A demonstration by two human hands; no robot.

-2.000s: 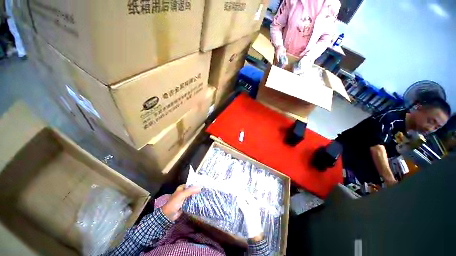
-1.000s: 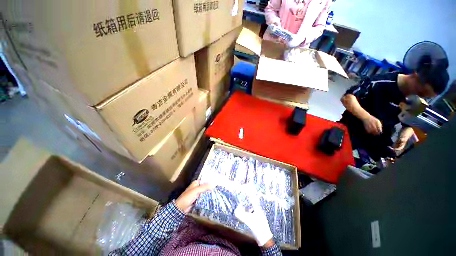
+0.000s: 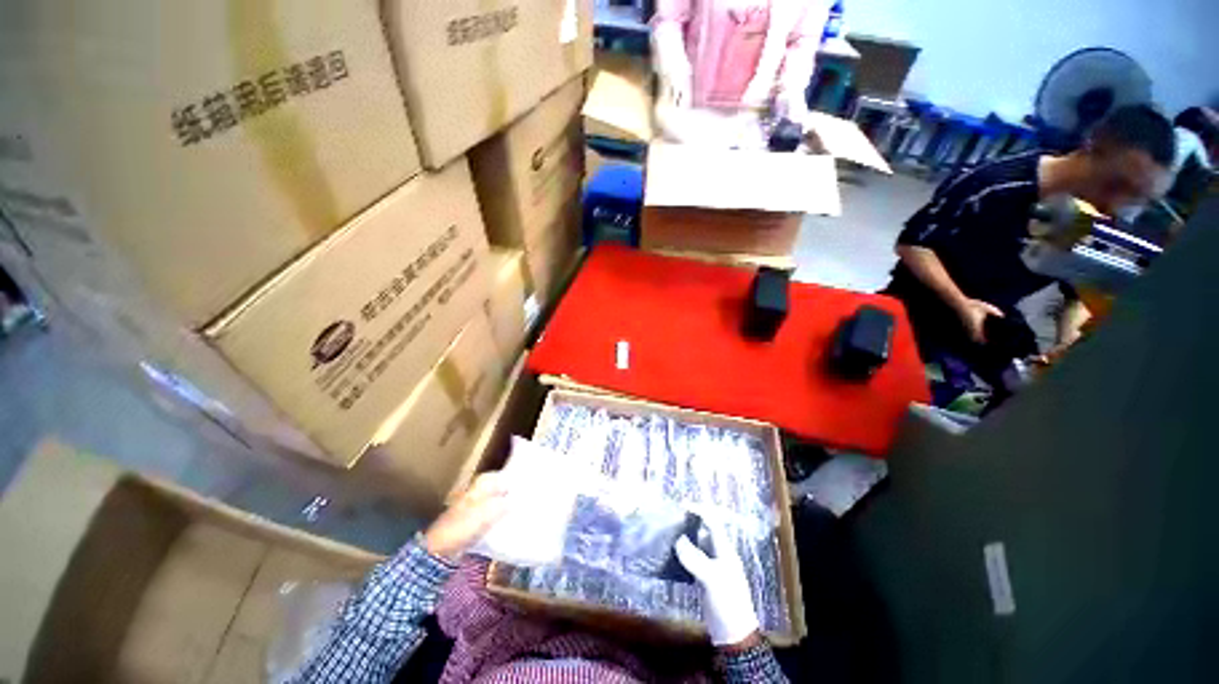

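My left hand [image 3: 471,513], bare, holds the left end of a whitish clear plastic bag [image 3: 532,505] above the parts carton. My right hand [image 3: 719,577], in a white glove, grips a dark flat part [image 3: 686,545] at the bag's right end. The part looks partly inside the bag; its exact extent is blurred by the plastic. The open parts carton [image 3: 789,568] is at my lap, with rows of silvery bagged parts under the hands.
Red table [image 3: 682,327] ahead bears two black stacks [image 3: 767,302], [image 3: 865,339] and a small white piece [image 3: 622,354]. Closed cartons [image 3: 388,321] stand left; the waste carton [image 3: 80,535] holds clear bags [image 3: 305,621]. A person in pink handles a far carton [image 3: 722,201]; another sits right.
The bag with the dark part is now raised above the rows, stretched between my hands. My right hand has closed on the part. The view has shifted, and the seated person's arms have moved.
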